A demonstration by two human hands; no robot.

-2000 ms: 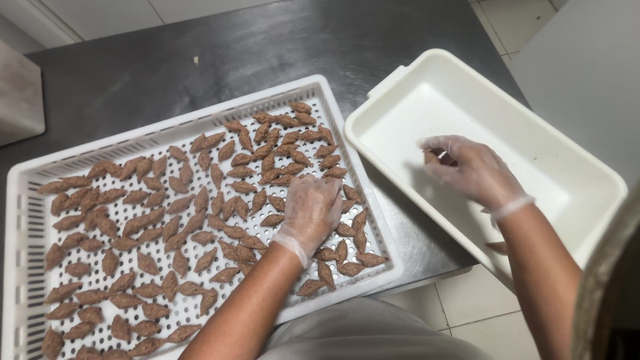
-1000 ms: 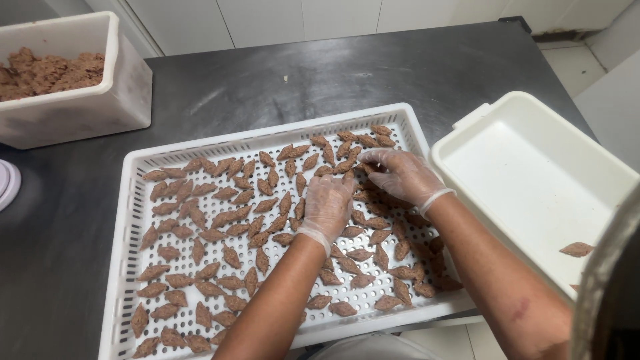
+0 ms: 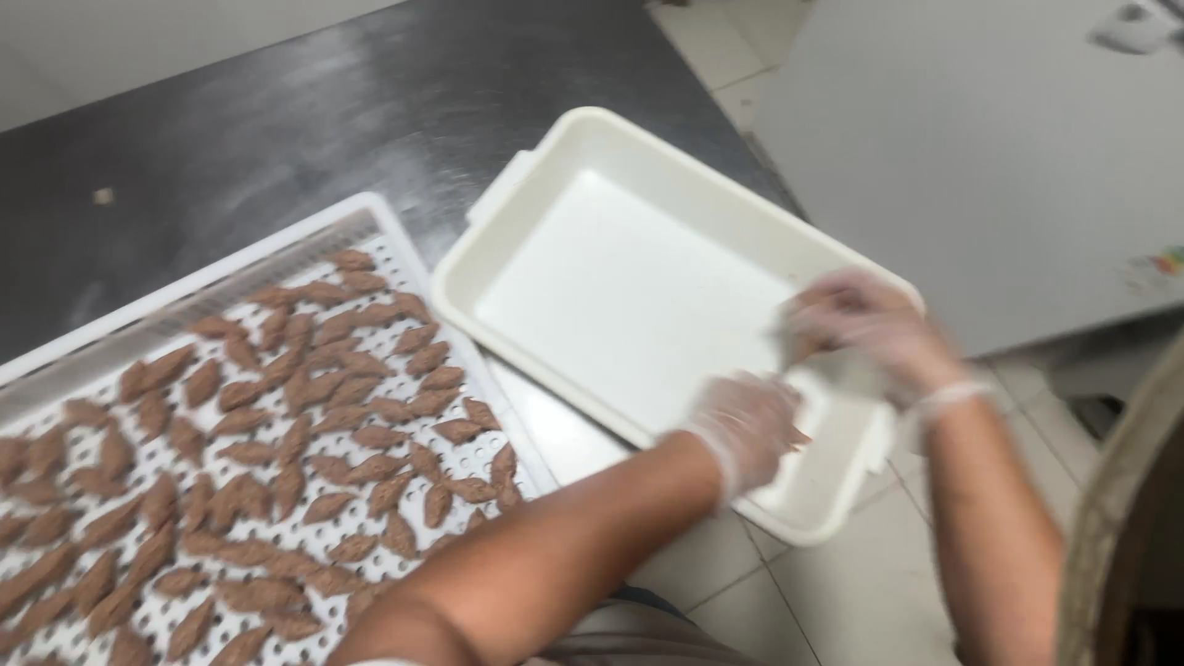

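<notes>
Both my hands wear clear plastic gloves and are blurred, over the near right end of a cream plastic tub (image 3: 610,277). My left hand (image 3: 747,430) is low in the tub, beside a brown spindle-shaped piece (image 3: 797,438); whether it grips it cannot be told. My right hand (image 3: 856,328), fingers bent, is just above and to the right, with something brown at its fingertips that is too blurred to make out. At the left, a white perforated plastic tray (image 3: 393,227) holds many brown spindle-shaped pieces (image 3: 248,453) of what looks like a minced mixture.
Tray and tub stand close together on a dark metal table (image 3: 277,120), the tub's near end reaching past its edge. A small pale crumb (image 3: 103,196) lies on the tabletop. A light grey panel (image 3: 971,166) stands beyond the tub, above a tiled floor (image 3: 786,592).
Both hands have moved from over the perforated tray to the right, into the tub. The view has swung right, so the box of brown mixture is out of sight.
</notes>
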